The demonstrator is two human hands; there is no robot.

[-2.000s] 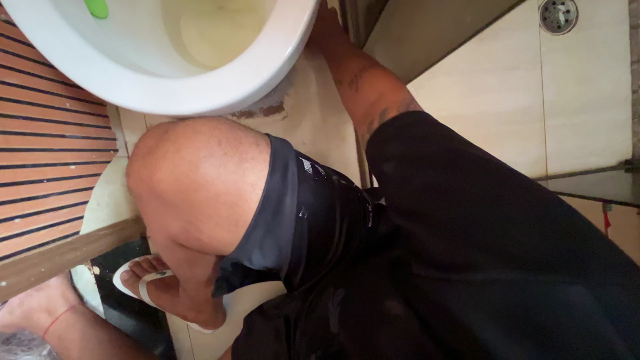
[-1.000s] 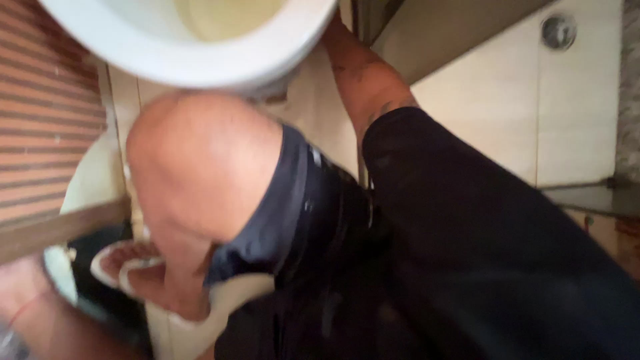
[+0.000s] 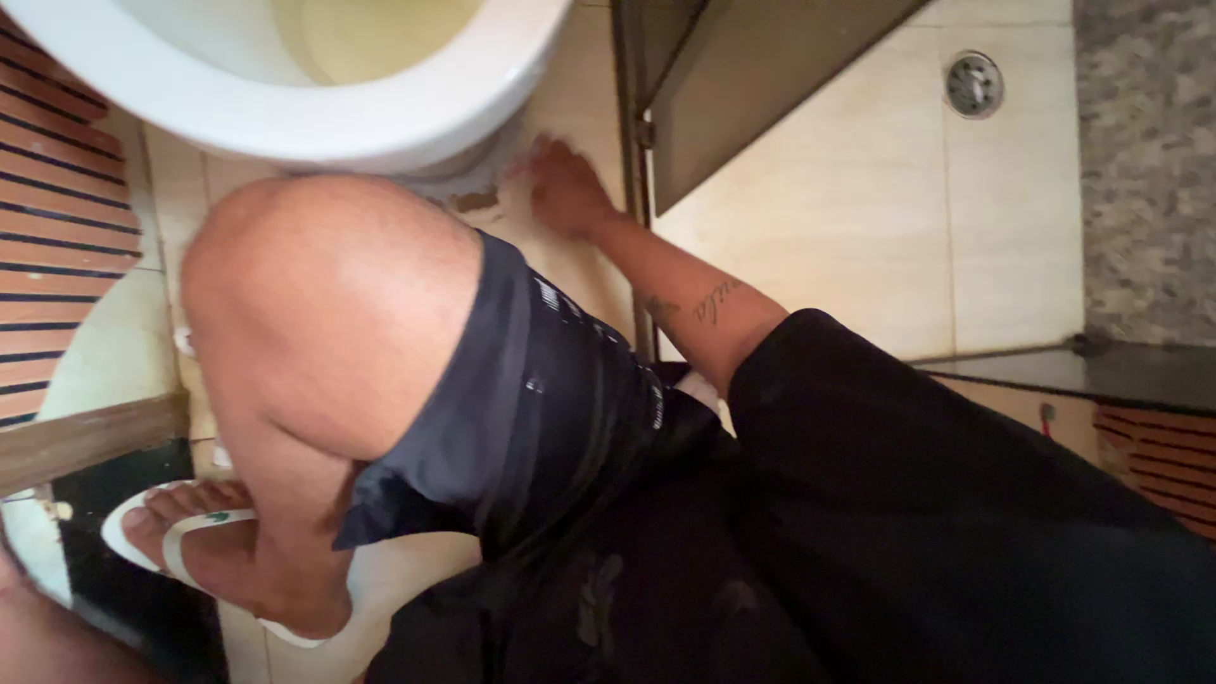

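My right hand (image 3: 562, 188) is blurred by motion beside the base of a white toilet bowl (image 3: 427, 119), over the tiled floor. Whether its fingers hold anything cannot be told. A black sleeve covers the upper arm, and the forearm bears a tattoo. Yellowish water (image 3: 380, 38) lies in the bowl. Of my left arm, only part of the forearm (image 3: 57, 627) shows at the lower left edge; the hand is outside the view. My bent knee (image 3: 323, 275) is just below the bowl's rim.
A foot in a white flip-flop (image 3: 128, 532) is at the lower left. Orange slatted panelling (image 3: 57, 218) stands on the left. A dark frame (image 3: 638, 171) runs beside my right hand, with a round metal floor drain (image 3: 974, 84) beyond. A stone-patterned surface (image 3: 1145, 180) borders the right side.
My right hand, earlier out of sight by the bowl's far side, has come back toward me into view. My left hand has left the view at the lower left.
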